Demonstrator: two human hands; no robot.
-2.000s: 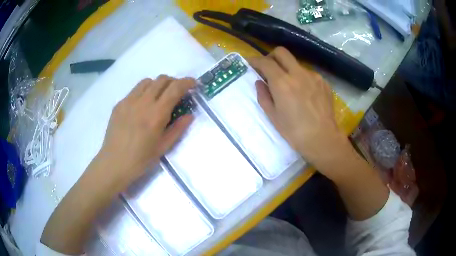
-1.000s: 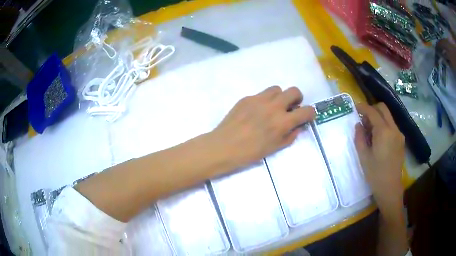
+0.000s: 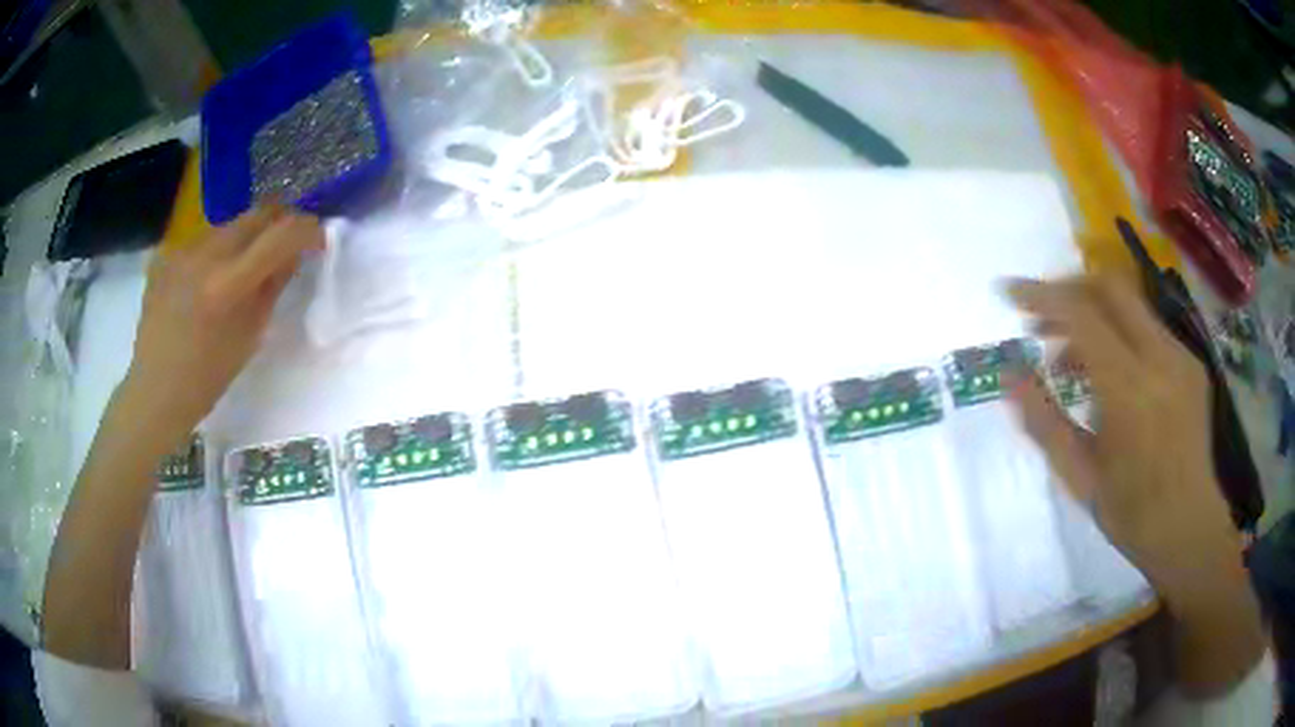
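White shells lie side by side in a row along the near side, each with a green circuit board across its far end. My left hand is at the left, just below the blue tray, its fingertips closed on a blurred white strap that trails to the right. My right hand is blurred, its fingers apart and empty, over the right end of the row, partly hiding the last shells and boards.
The blue tray of small screws and a flat black rectangle are far left. Straps lie by a clear bag. A dark flat strip is at the back. A black screwdriver and red bag with boards are right.
The view has swung left, showing more of the row. My left hand has left the right-hand boards for the tray side and now has a strap. My right hand has lifted, fingers spread.
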